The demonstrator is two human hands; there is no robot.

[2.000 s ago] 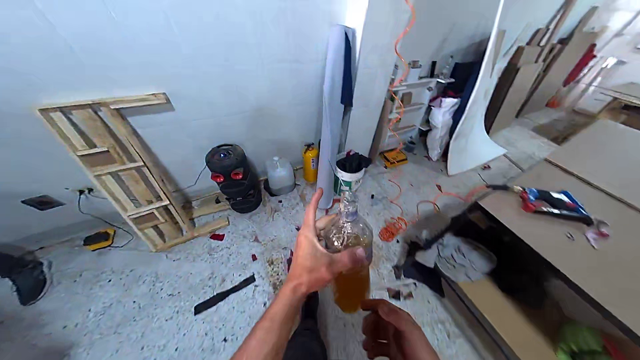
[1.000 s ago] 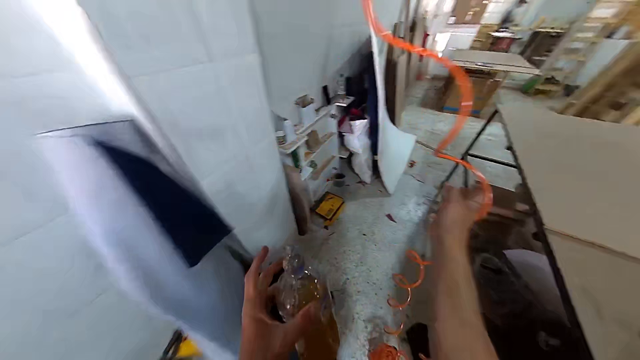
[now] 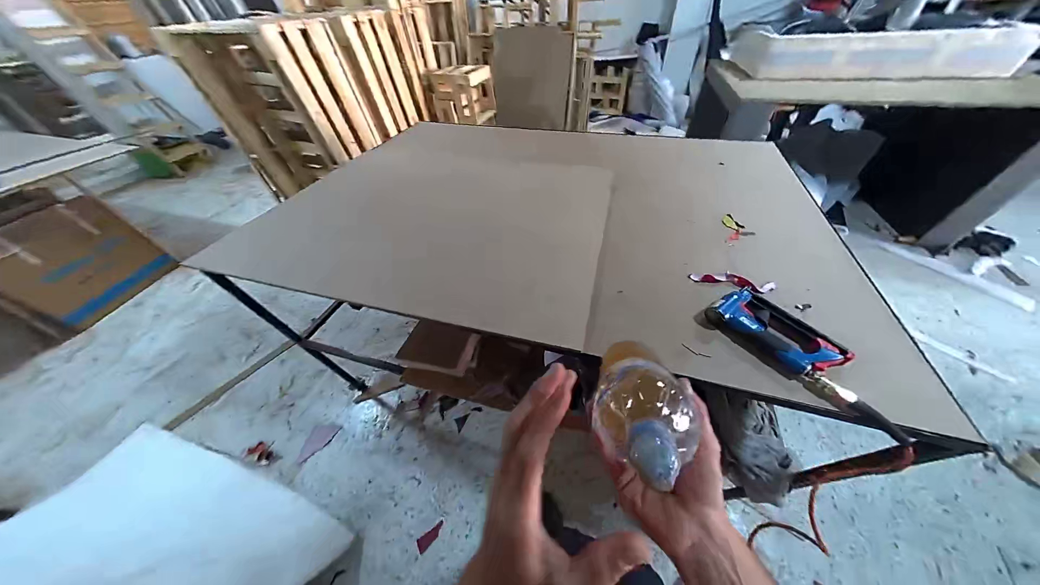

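A clear plastic bottle [image 3: 646,406] of amber liquid, its bluish cap tilted towards me, is in my right hand [image 3: 678,496], whose fingers wrap its side and underside. Just left of the bottle, my left hand [image 3: 536,504] is raised with thumb and fingers apart, holding nothing. Both hands are at the near edge of a large board-topped table [image 3: 487,236]. On that table, to the right, lies a blue and black pneumatic stapler [image 3: 776,333] joined to an air hose. Red scraps [image 3: 731,280] lie beside it.
The table's dark metal legs [image 3: 284,325] stand below, with cardboard [image 3: 439,353] underneath. Wooden frames [image 3: 325,89] are stacked behind. A white sheet [image 3: 162,512] lies at lower left. An orange hose [image 3: 800,528] hangs at lower right. Another bench [image 3: 845,89] stands at back right.
The view has swung right to the table. The bottle, by my left hand a second ago, is now in my right hand. My right hand has come away from the orange hose.
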